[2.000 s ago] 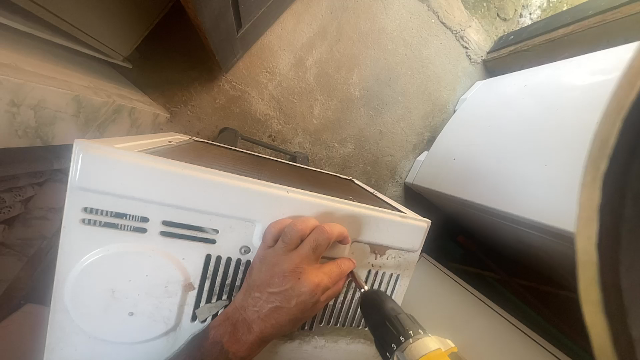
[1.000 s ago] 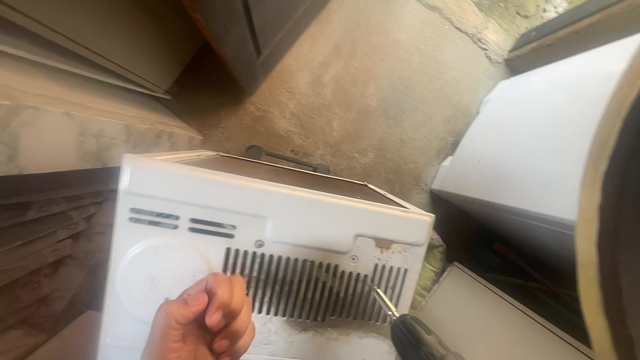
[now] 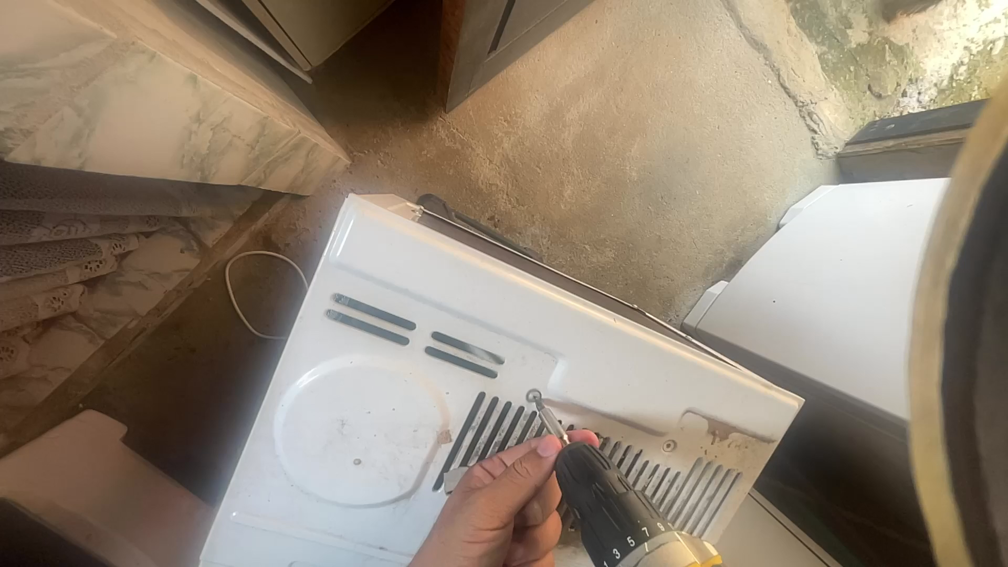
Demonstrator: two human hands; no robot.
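Note:
A white metal appliance panel (image 3: 362, 425) with vent slots and a round embossed area fills the lower middle. A cordless drill (image 3: 614, 496), black chuck with a yellow body edge, reaches in from the bottom right. Its driver bit (image 3: 549, 420) meets a screw (image 3: 534, 395) above the slots. My left hand (image 3: 504, 500) pinches thumb and finger at the bit, just ahead of the chuck. Another screw (image 3: 668, 446) sits in the panel to the right. My right hand is out of frame, so its hold on the drill is not visible.
Concrete floor (image 3: 614, 150) lies beyond the panel. A marble-patterned block (image 3: 173, 118) stands at upper left, a white cable (image 3: 230, 291) below it. At right are a white appliance (image 3: 835, 276) and a curved, pale-rimmed object (image 3: 929, 339) close to the camera.
My left hand has moved from the panel's left part to the bit. The bit has gone from the right-hand slots to the screw left of them. The view has shifted and turned.

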